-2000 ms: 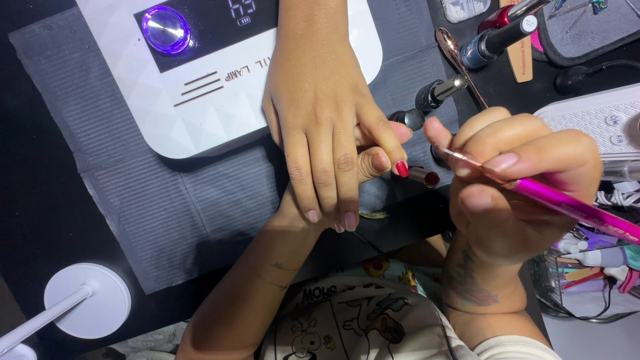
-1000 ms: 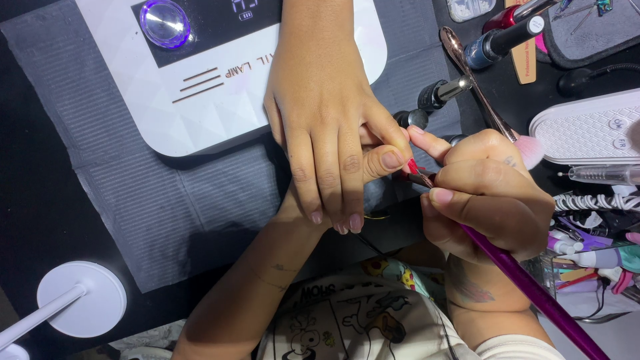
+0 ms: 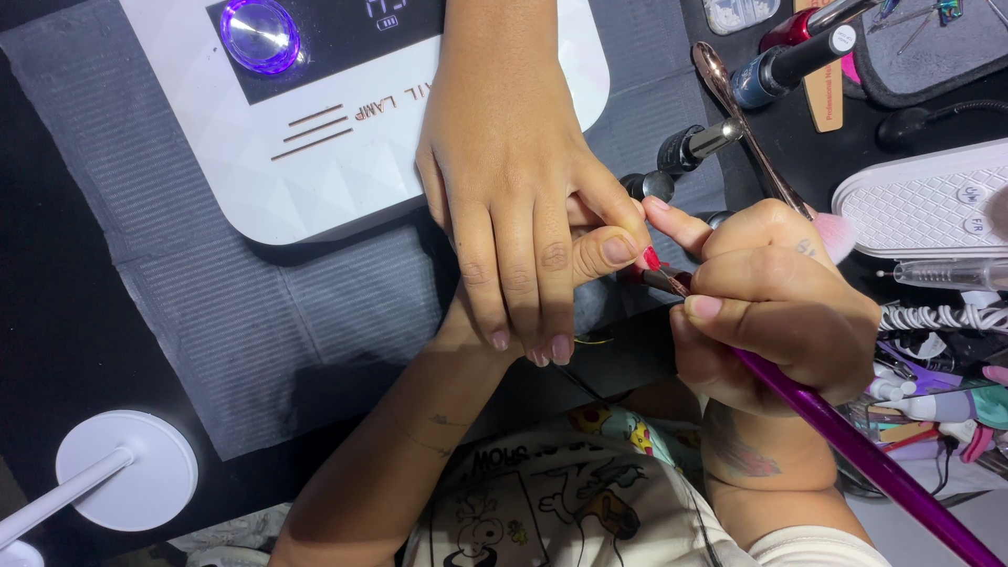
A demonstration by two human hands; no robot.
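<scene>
My right hand (image 3: 776, 307) grips a nail brush with a purple handle (image 3: 835, 425), its tip at the red-painted nail (image 3: 651, 257) on another person's little finger. That person's hand (image 3: 504, 181) reaches down from the top, palm down, its other nails without red. Mostly hidden beneath it, my left hand (image 3: 602, 256) holds the little finger, with my thumb beside the red nail. My right little finger extends close to that fingertip. A small bottle with a dark cap (image 3: 647, 186) stands just above the fingers. A partly covered bottle (image 3: 661, 277) lies behind the brush tip.
A white nail lamp (image 3: 331, 157) sits on a dark grey towel (image 3: 197, 315). Polish bottles (image 3: 787, 67), a rose-handled fluffy brush (image 3: 748, 126), a white device (image 3: 929, 201) and a basket of tools (image 3: 937, 402) are at the right. A white round stand (image 3: 126, 472) is lower left.
Two seconds ago the brush was raised to the right, away from the nail. My right hand has moved left and down, bringing the tip to the red nail. The other person's hand stays nearly still.
</scene>
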